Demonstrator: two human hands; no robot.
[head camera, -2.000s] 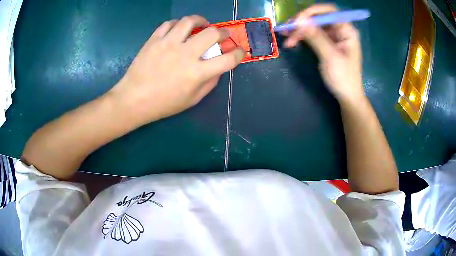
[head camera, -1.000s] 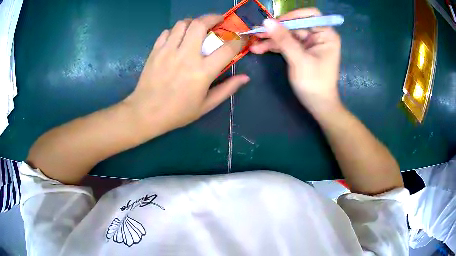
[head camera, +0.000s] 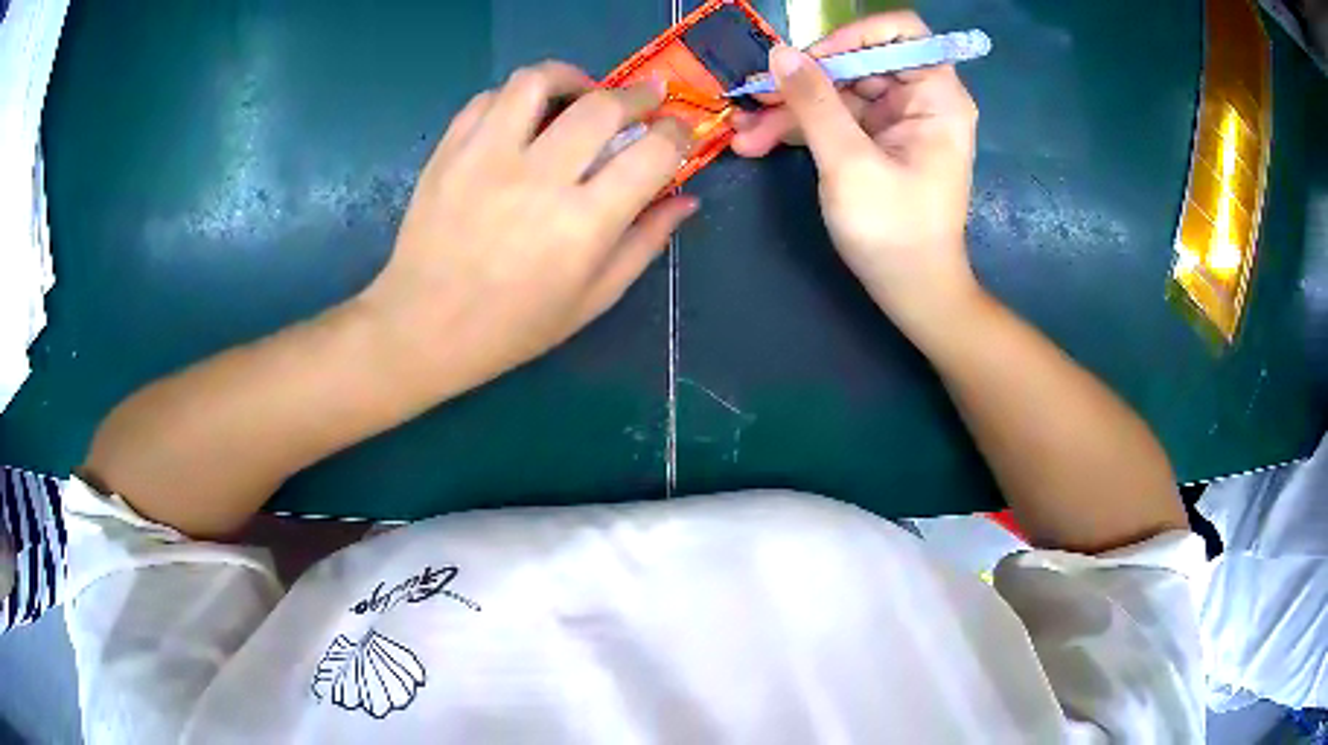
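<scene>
An orange housing (head camera: 699, 85) lies tilted on the dark green mat at top centre. A black panel (head camera: 734, 47) fills its far end. My left hand (head camera: 532, 204) lies over the near end, fingers on the housing, covering most of a white panel. My right hand (head camera: 896, 175) holds blue-white tweezers (head camera: 903, 56) like a pen, their tips inside the housing at the black panel's edge. A thin dark wire (head camera: 696, 99) runs across the orange middle. Whether the tips grip anything is too small to tell.
A long amber tape strip (head camera: 1226, 175) lies at the right. A yellow-green film patch (head camera: 819, 18) is at the top edge, partly behind my right hand. White sheets (head camera: 22, 189) lie at the far left. A thin seam (head camera: 673, 335) crosses the mat. Another person's white clothing (head camera: 1274, 582) shows at lower right.
The housing has turned from nearly level to slanting. My right hand has moved left, bringing the tweezers into it. My left fingers have shifted over the white panel since one second ago.
</scene>
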